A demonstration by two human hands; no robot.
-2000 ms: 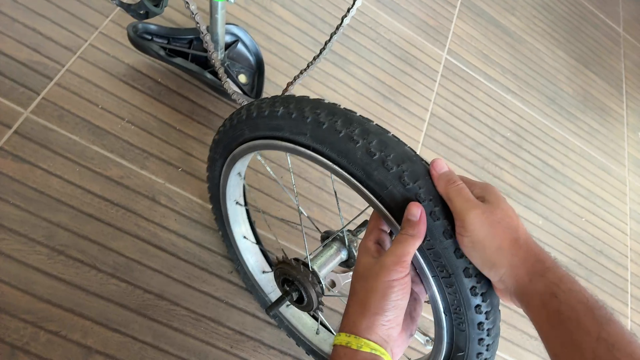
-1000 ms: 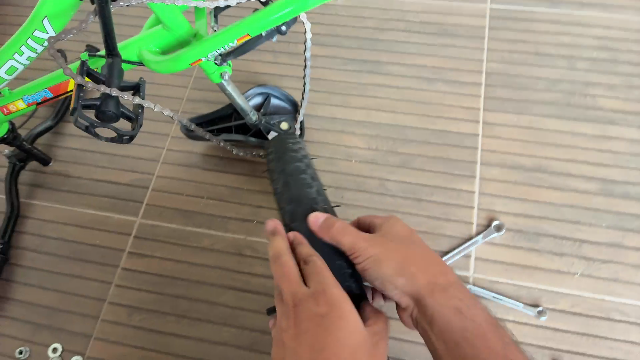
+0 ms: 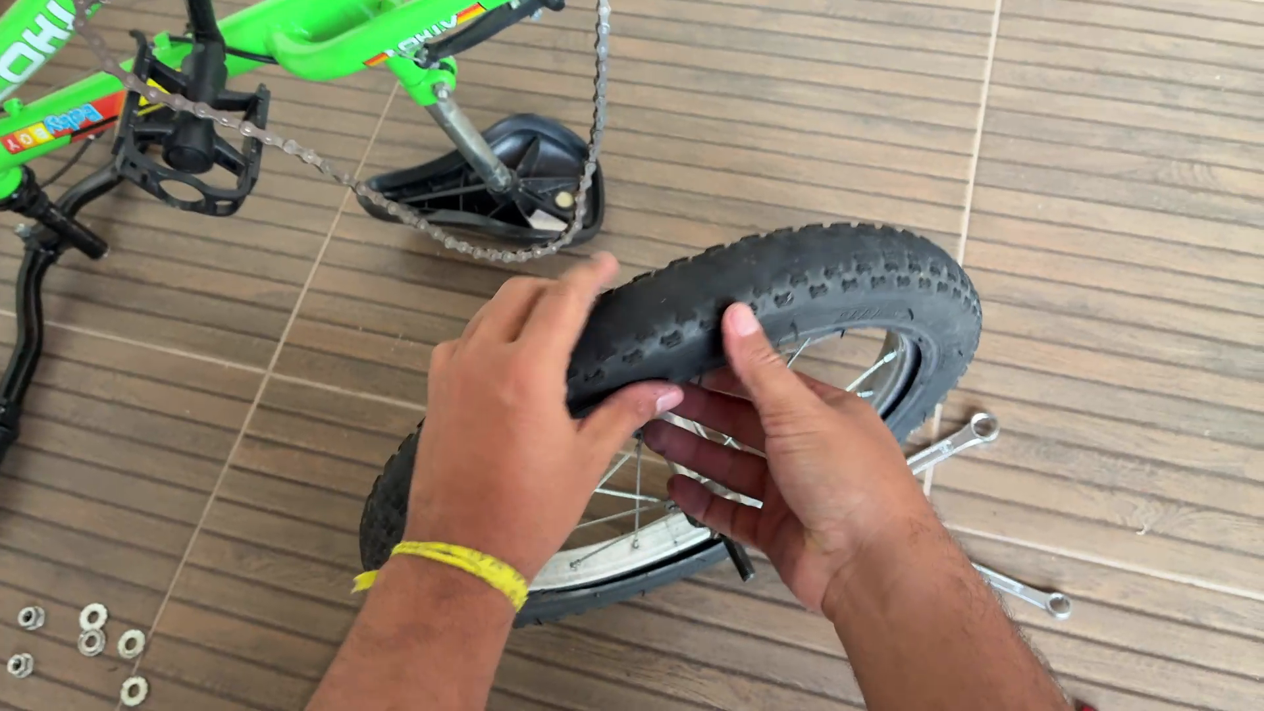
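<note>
A small bicycle wheel with a knobby black tire [image 3: 849, 262] is tilted above the tiled floor, its spokes and silver rim partly behind my hands. My left hand [image 3: 523, 395], with a yellow band at the wrist, grips the tire at the upper left, fingers over the tread and thumb on the inner side. My right hand [image 3: 790, 434] holds the near side of the tire, its thumb on the sidewall and its fingers curled inside the rim by the spokes. The hub is mostly hidden behind my right hand; a black axle peg [image 3: 737, 558] sticks out below.
Upside down at the upper left is a green bicycle frame [image 3: 326, 44], with a loose-hanging chain [image 3: 395, 209], a pedal [image 3: 193, 148] and a black saddle [image 3: 538, 148] on the floor. Two wrenches [image 3: 953, 444] [image 3: 1027, 592] lie at the right. Several nuts and washers [image 3: 92, 642] lie at the lower left.
The wheel has turned from nearly edge-on to tilted, showing its sidewall and spokes. Both hands have shifted along the tire. The view has moved from two seconds ago.
</note>
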